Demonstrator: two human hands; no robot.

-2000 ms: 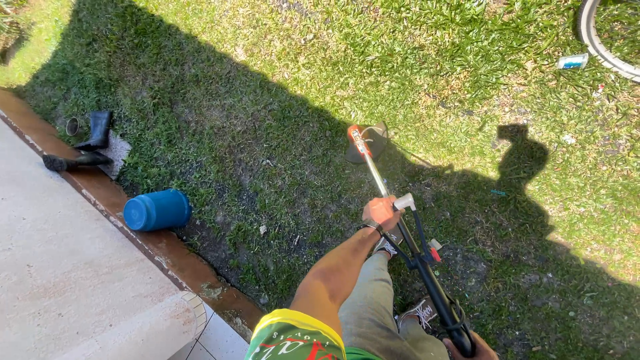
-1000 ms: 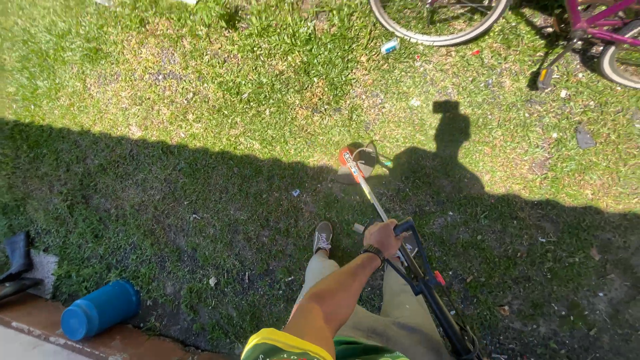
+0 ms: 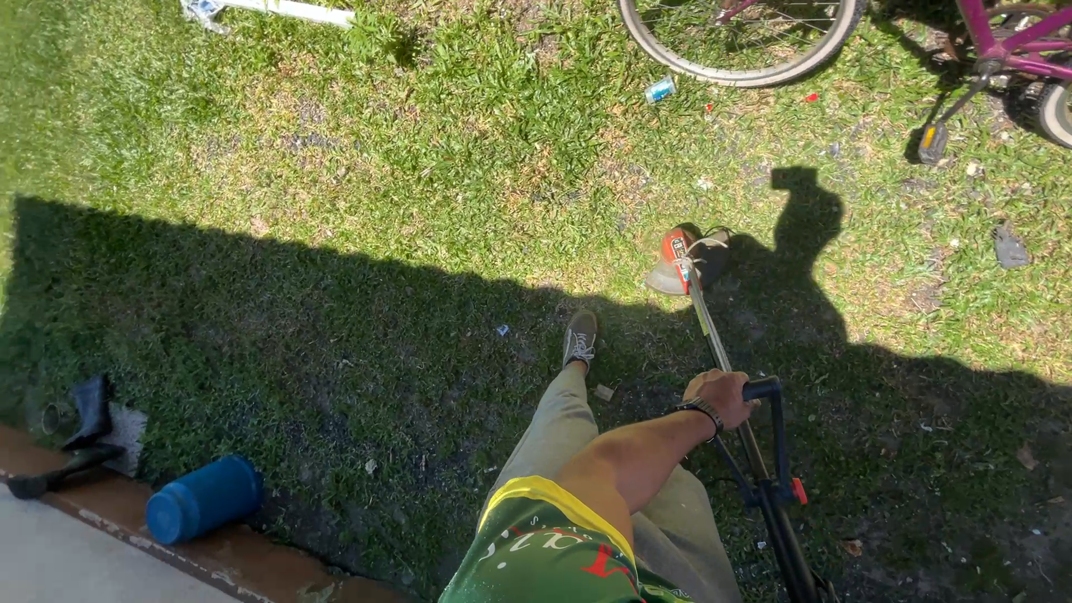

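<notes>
My left hand [image 3: 722, 399] is closed on the front loop handle of a string trimmer [image 3: 760, 459], with a dark band on the wrist. The trimmer's shaft runs up from the lower right to an orange and red motor head [image 3: 677, 249] with a guard, low over the grass at the edge of the shadow. A pale cord is tied round the shaft near the head. The rear end of the trimmer leaves the frame at the bottom right. My right hand is out of view.
A bicycle wheel [image 3: 741, 79] and a purple bicycle frame [image 3: 1017, 50] lie at the top right, near a small can [image 3: 660, 90]. A white pole [image 3: 289, 10] is at top left. A blue bucket [image 3: 205, 500] lies by the brown ledge [image 3: 276, 563], beside dark boots [image 3: 90, 412].
The view has turned and shifted, bringing the bicycle in. A shoe now shows stepping forward on the grass. My right hand, seen on the rear of the trimmer two seconds ago, is out of view.
</notes>
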